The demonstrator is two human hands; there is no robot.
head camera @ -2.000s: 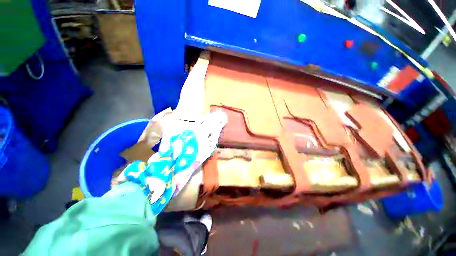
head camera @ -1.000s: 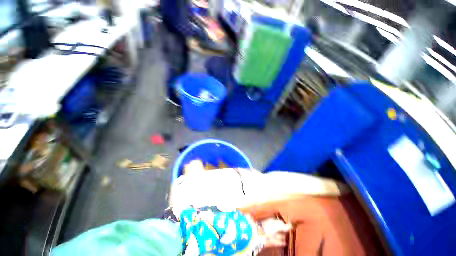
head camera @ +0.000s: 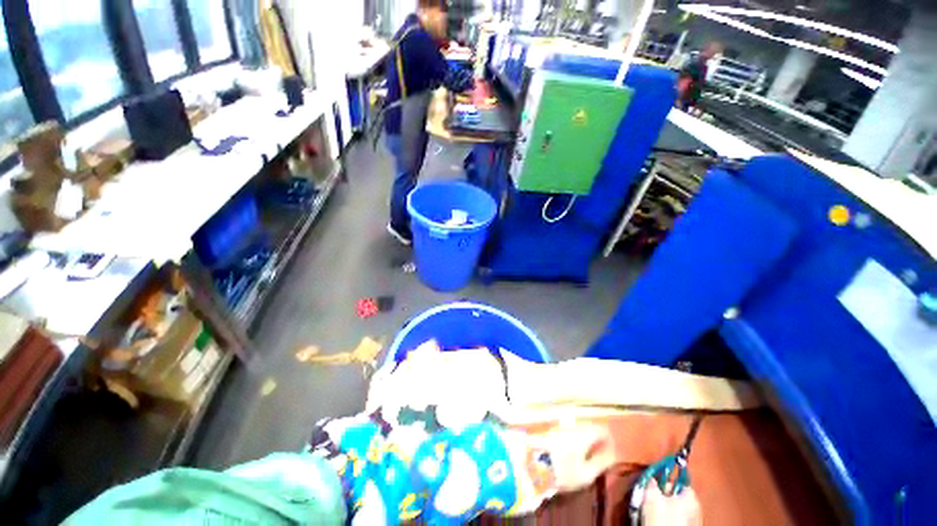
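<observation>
The rust-brown sheet (head camera: 760,462) lies on the press bed at the lower right. My left hand (head camera: 570,452), beyond a blue patterned cuff, is at the sheet's near-left edge; its fingers are blurred and I cannot tell whether they grip it. My right hand (head camera: 670,508) is cut off by the bottom edge and holds scissors (head camera: 673,471) with teal handles, their dark blades pointing up over the sheet. A cream backing sheet (head camera: 637,384) runs along the bed's end and bulges over the scrap bin (head camera: 467,311).
The blue press (head camera: 740,257) stands at the right. Another blue bin (head camera: 450,231) and a green cabinet (head camera: 575,134) stand ahead. A person in a dark apron (head camera: 413,134) stands in the aisle. A white bench (head camera: 154,216) runs along the left; offcuts (head camera: 344,353) lie on the floor.
The view has swung left from the press bed to the aisle. My left arm now reaches across the bottom. My right hand with the scissors has come into view.
</observation>
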